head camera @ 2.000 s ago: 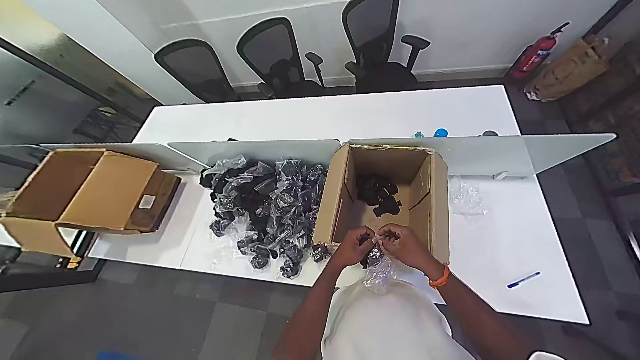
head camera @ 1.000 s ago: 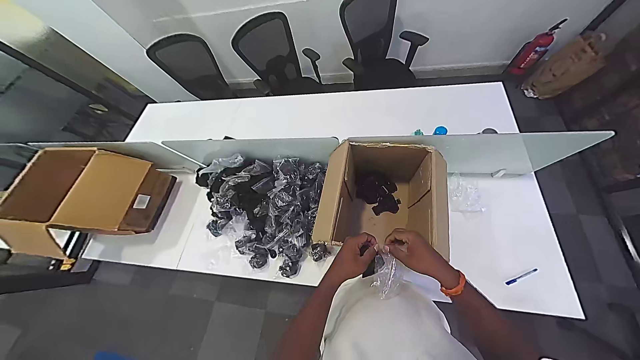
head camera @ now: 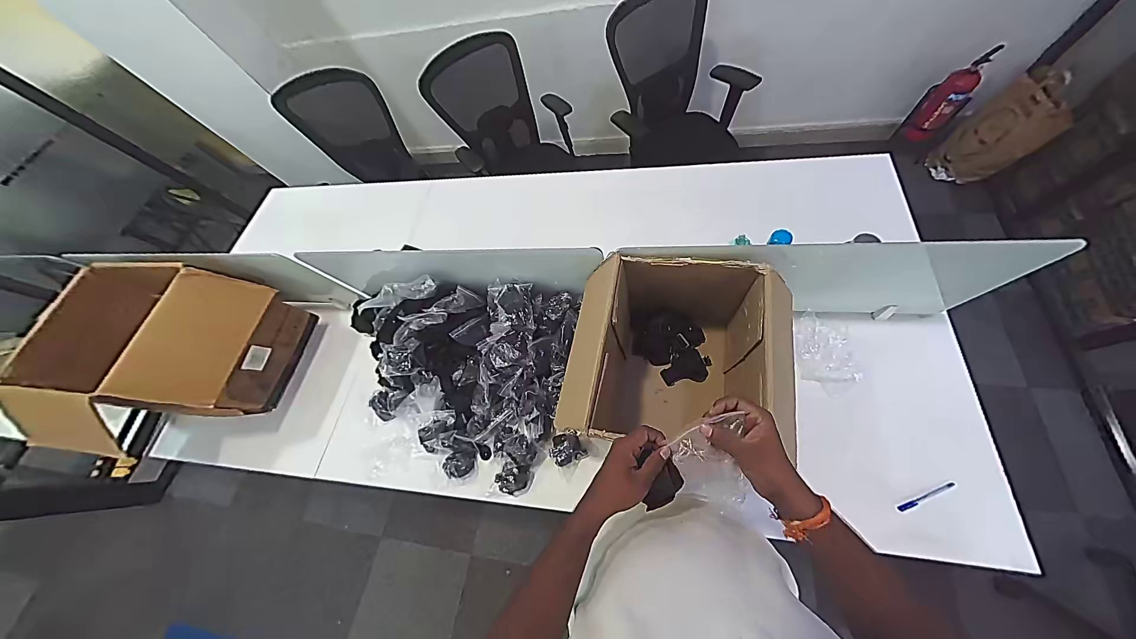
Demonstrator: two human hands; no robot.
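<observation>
Between my hands, in front of an open cardboard box (head camera: 778, 355), a clear plastic bag (head camera: 710, 469) is held by its top edge. My left hand (head camera: 635, 470) pinches one end of that edge and also has a small black item (head camera: 663, 488) hanging under its fingers; what it is exactly I cannot tell. My right hand (head camera: 753, 448) grips the other end of the bag's edge. Inside the box lie several black items (head camera: 679, 346). Left of the box is a large pile of black items in clear bags (head camera: 479, 373).
A second open cardboard box (head camera: 191, 328) is at the left end of the white table (head camera: 346, 444). Crumpled clear plastic (head camera: 825, 351) and a blue pen (head camera: 926, 497) lie to the right. A low glass partition (head camera: 852, 275) runs behind the box.
My hands have moved apart, and the bag's top edge is now stretched between them. The black item under my left hand shows more plainly.
</observation>
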